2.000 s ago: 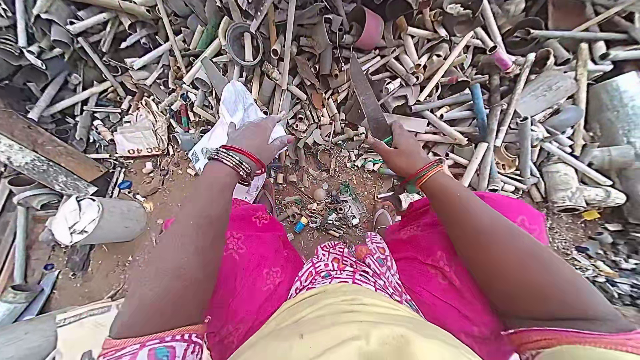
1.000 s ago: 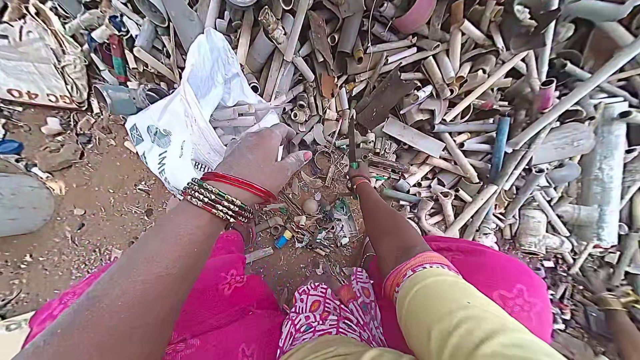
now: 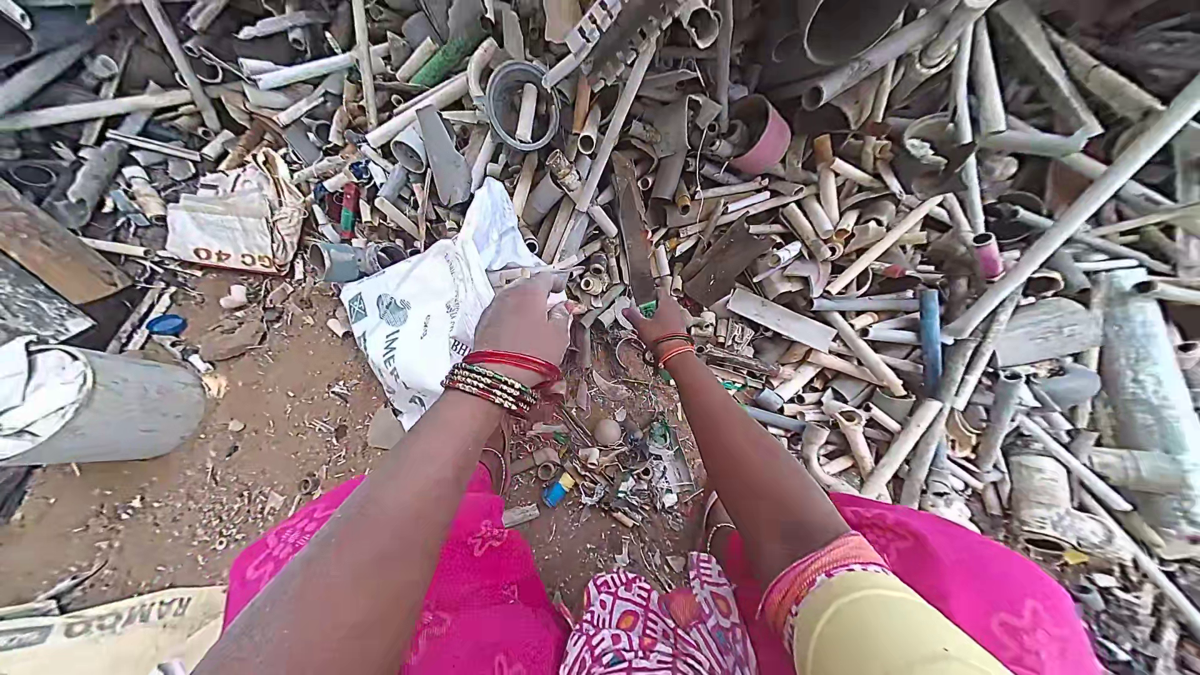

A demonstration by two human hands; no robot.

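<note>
My left hand (image 3: 523, 323), with red and patterned bangles at the wrist, is at the right edge of a white printed sack (image 3: 412, 319); a pale pipe piece shows by its fingers, and whether they grip it or the sack is hard to tell. My right hand (image 3: 659, 323) is shut on the green handle of a long flat blade (image 3: 635, 230), which points away from me over the heap of plastic pipe scraps (image 3: 787, 323). Small fragments with a blue and yellow piece (image 3: 559, 489) lie on the ground between my feet.
Long pipes (image 3: 1078, 211) lean across the heap at right. A grey cylindrical container (image 3: 141, 408) with white cloth lies at left, near a wooden board (image 3: 56, 239). A folded sack (image 3: 234, 225) rests by the heap, and another printed sack (image 3: 112, 633) lies at the lower left.
The blade stays in my right hand. The view has shifted noticeably, and my left hand remains beside the white sack.
</note>
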